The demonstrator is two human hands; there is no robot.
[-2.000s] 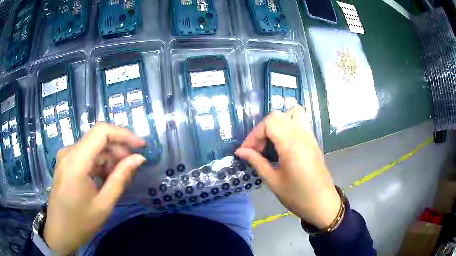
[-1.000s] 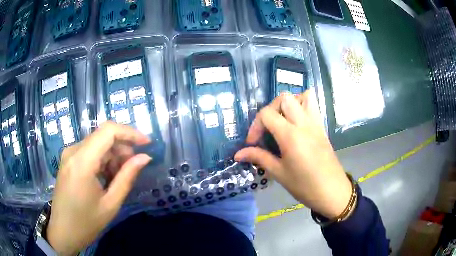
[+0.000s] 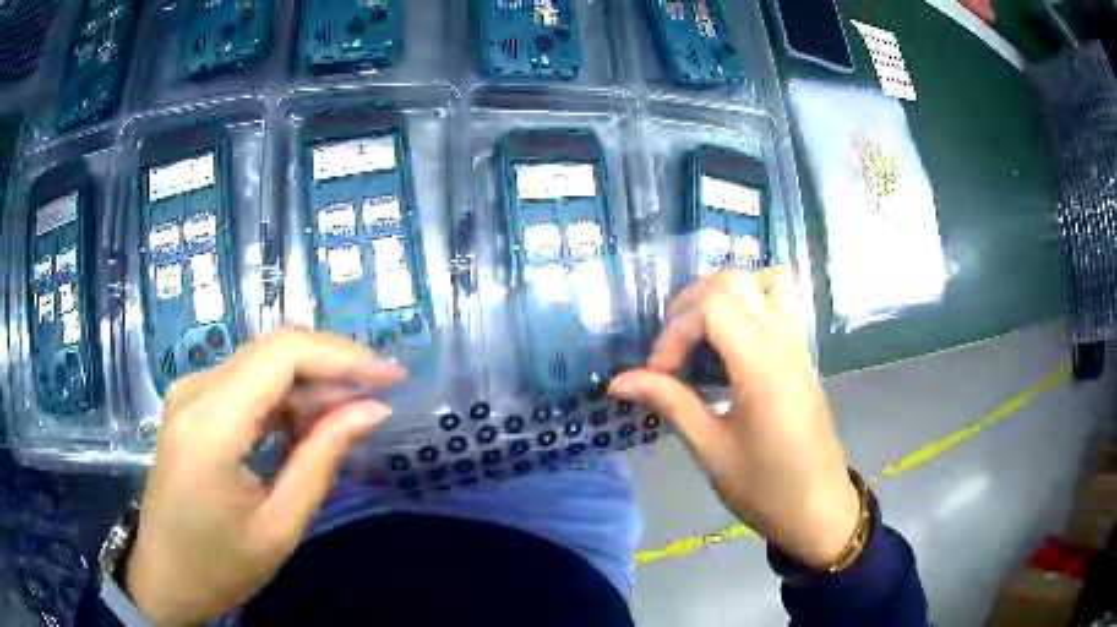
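Note:
A clear film with rows of black rings (image 3: 488, 461) spans between my two hands, low over the tray's near edge and my lap. My left hand (image 3: 251, 472) has thumb and forefinger at the film's left upper side. My right hand (image 3: 753, 404) has thumb and forefinger at its right upper side. Both appear to pinch the clear margin, though the contact is blurred. A teal phone housing (image 3: 566, 331) with white label and silver sockets lies in the tray just beyond the film. Another housing (image 3: 731, 214) is partly covered by my right hand.
The clear blister tray (image 3: 459, 103) holds more teal housings (image 3: 359, 165) in two rows. On the green mat (image 3: 998, 233) at right are a whitish sheet (image 3: 882, 263) with small gold bits, a smartphone (image 3: 812, 30) and a dotted card (image 3: 884, 61). A red-orange item (image 3: 1056, 557) shows lower right.
The view has shifted, so tray, film and hands appear further right. The hands keep nearly the same pose beside the film. The glare on the film has lessened, and its rings show more clearly.

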